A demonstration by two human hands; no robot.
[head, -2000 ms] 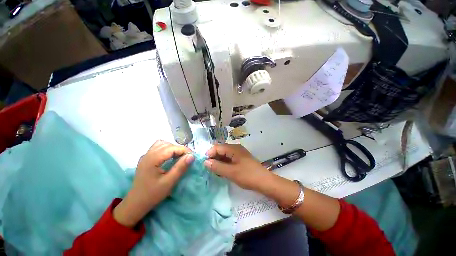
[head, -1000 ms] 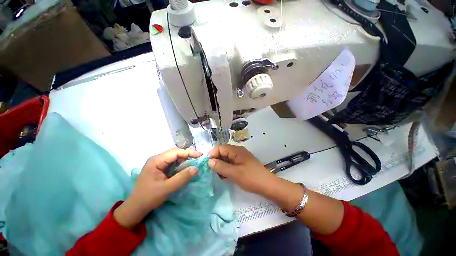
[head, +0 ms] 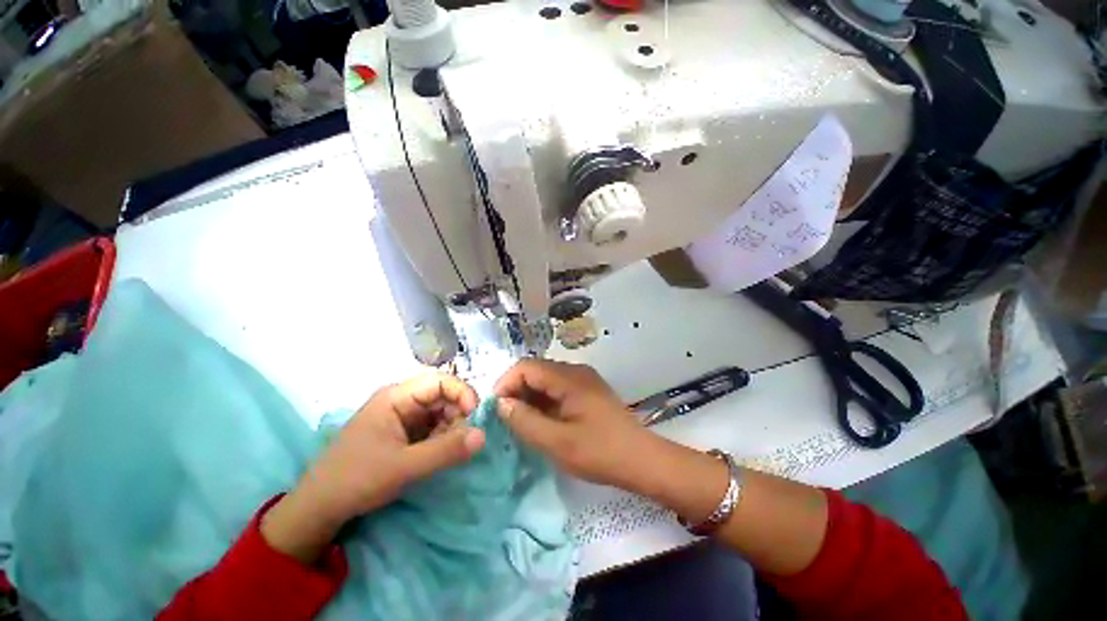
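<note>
A thin aqua garment piece (head: 182, 425) lies gathered over the left of the table and hangs over its front edge. My left hand (head: 395, 443) pinches the cloth between thumb and fingers just in front of the needle area (head: 516, 334). My right hand (head: 571, 419) pinches the same cloth beside it, the fingertips of both hands close together. The off-white sewing machine (head: 486, 158) stands over this spot. The exact edge between the fingertips is too small to tell.
Thread snips (head: 692, 394) lie right of my right hand. Black-handled shears (head: 868, 382) lie farther right. A paper note (head: 783, 212) is on the machine head. A red basket (head: 55, 291) stands at the left. Dark checked cloth (head: 947, 231) hangs at the right.
Both hands have come slightly down, towards me, with the cloth. My left fingers are more curled. The machine appears shifted a little to the left in view.
</note>
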